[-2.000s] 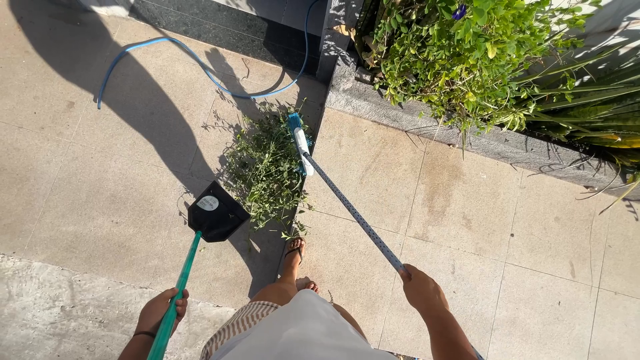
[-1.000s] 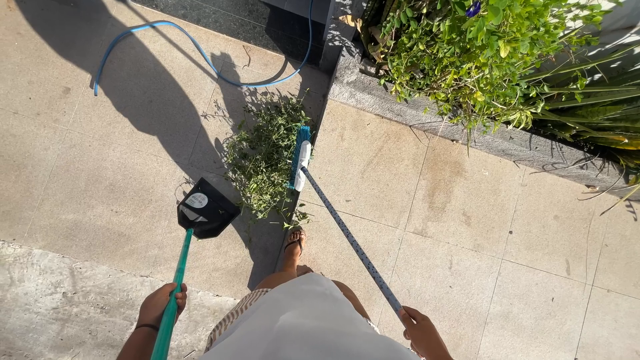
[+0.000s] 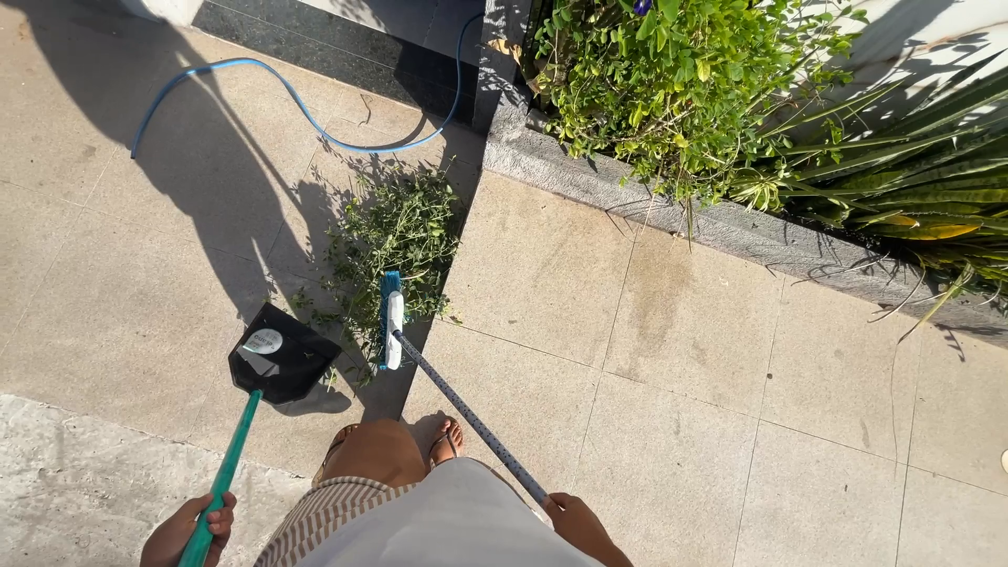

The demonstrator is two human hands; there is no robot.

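My left hand (image 3: 201,524) is closed around the green handle (image 3: 230,465) of a black dustpan (image 3: 287,346), which bears a round sticker. Gripped in my right hand (image 3: 575,524) is the dark patterned handle (image 3: 472,417) of a broom. The broom's white head (image 3: 394,331) with blue bristles (image 3: 390,283) lies against the lower part of a heap of cut green plant stems (image 3: 402,228). The dustpan is just left of the heap's lower end, with a few loose sprigs between them.
A blue hose (image 3: 299,102) curves over the tiles above the heap. A grey planter edge (image 3: 709,224) runs along the upper right, holding a leafy bush (image 3: 654,87) and long-leaved plants (image 3: 929,181). Dark stone steps (image 3: 331,47) stand at the top. My sandalled feet (image 3: 446,441) are below the heap.
The broom head has moved down along the heap, from its right side to its lower part. One foot has come into view right of the other. Both hands have kept their holds.
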